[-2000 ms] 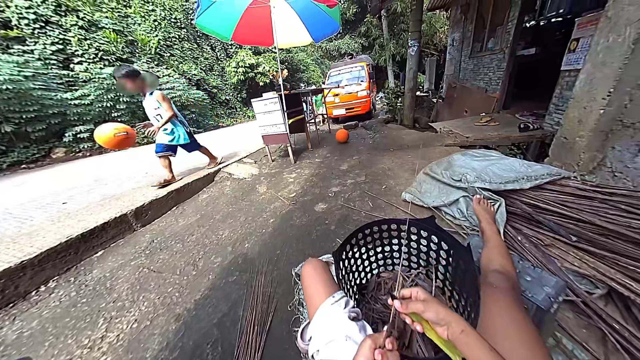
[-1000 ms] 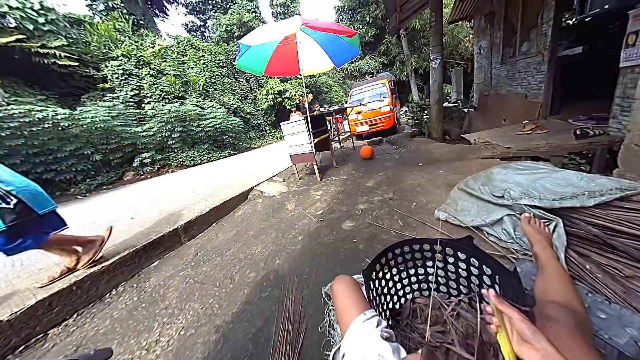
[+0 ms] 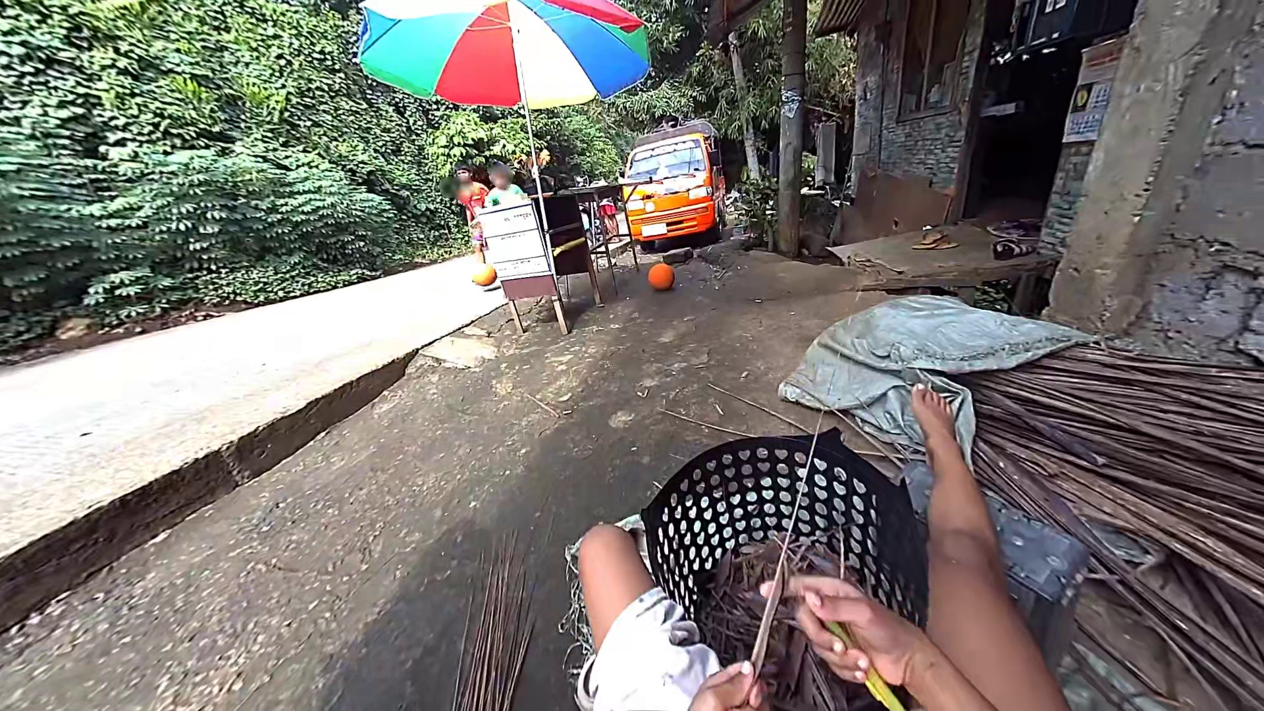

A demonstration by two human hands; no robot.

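At the bottom, my left hand (image 3: 729, 688) pinches the lower end of a thin dried palm leaflet (image 3: 787, 553), which points up and away over the basket. My right hand (image 3: 854, 632) is curled around a yellow-green handle (image 3: 874, 686), probably a knife's; its blade cannot be made out. The fingers of that hand are beside the leaflet. Between my legs stands a black perforated plastic basket (image 3: 760, 474) with brown dried leaf strips (image 3: 736, 592) inside. A bundle of thin sticks (image 3: 497, 632) lies on the ground left of my knee.
Long dried fronds (image 3: 1136, 434) lie at the right, partly under a grey-green sack (image 3: 908, 341). Behind the basket are loose sticks and an orange ball (image 3: 661, 276). Farther off are a striped umbrella (image 3: 504, 49), a small stand (image 3: 520, 252), two people and an orange van (image 3: 675, 188). A raised road edge (image 3: 227, 464) runs left.
The person who passed on the road at the left has gone out of view. Two people now show beside the stand. My left hand has come back into view, holding the leaflet.
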